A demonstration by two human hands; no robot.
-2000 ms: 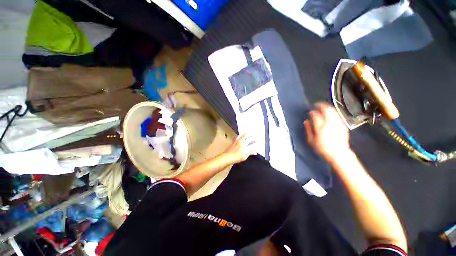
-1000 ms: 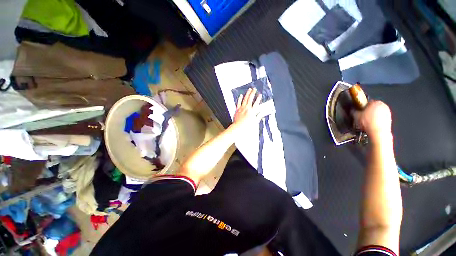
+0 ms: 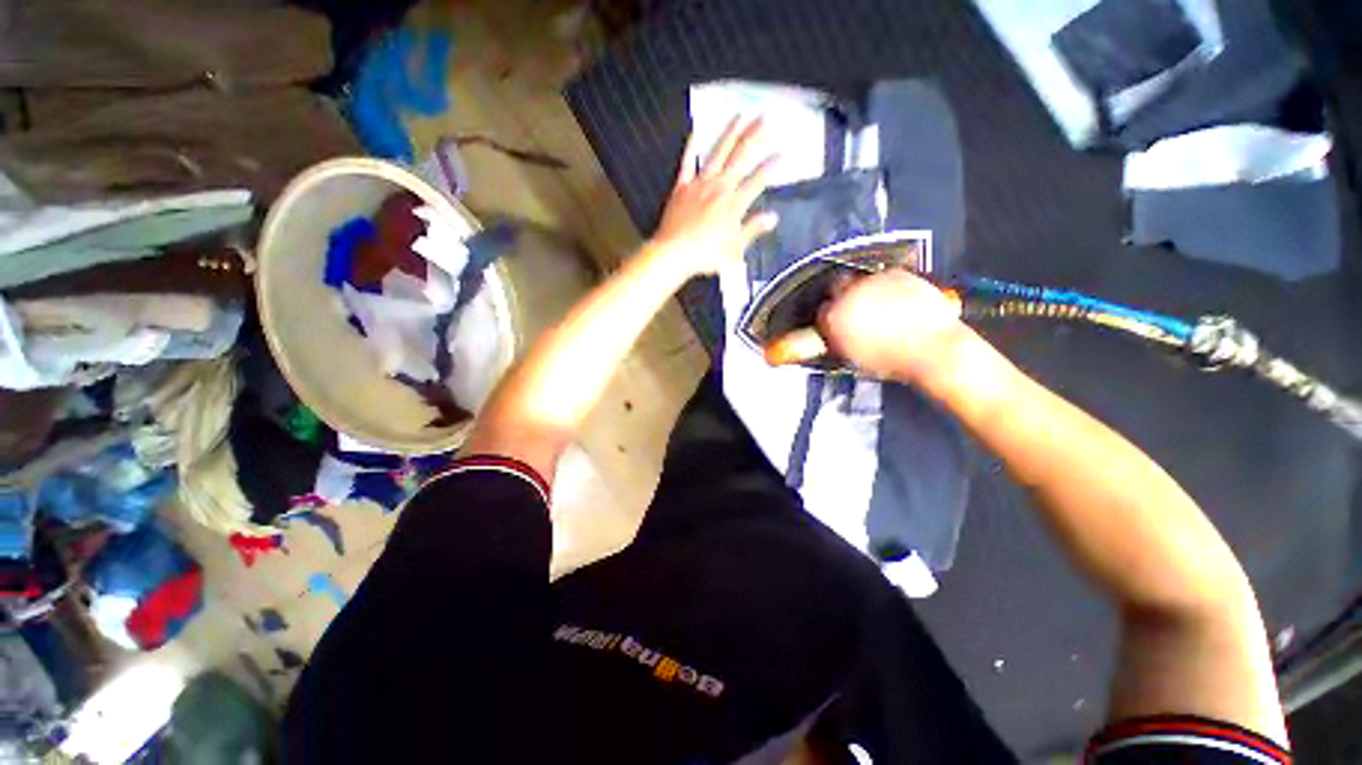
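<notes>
The garment panel (image 3: 919, 463), grey-blue with a white section, lies flat on the black ribbed table. A darker grey patch pocket (image 3: 819, 206) shows on its white section, partly covered by the iron. My right hand (image 3: 881, 326) is closed on the handle of the steam iron (image 3: 792, 295). The iron's plate rests over the panel just below the pocket, its tip pointing left. My left hand (image 3: 717, 209) lies with fingers spread on the white section's left edge, left of the pocket. It holds nothing.
The iron's blue hose (image 3: 1083, 307) runs right into a pale wrapped length. Other grey and white panels (image 3: 1232, 187) lie at the table's far right. A cream round bin (image 3: 277, 299) of scraps stands left of the table (image 3: 1031, 598). Piled clothes (image 3: 112, 150) are at the far left.
The right hand has brought the iron left from the bare table onto the panel and turned it. The left hand has moved from the pocket up to the panel's left edge. The view has shifted.
</notes>
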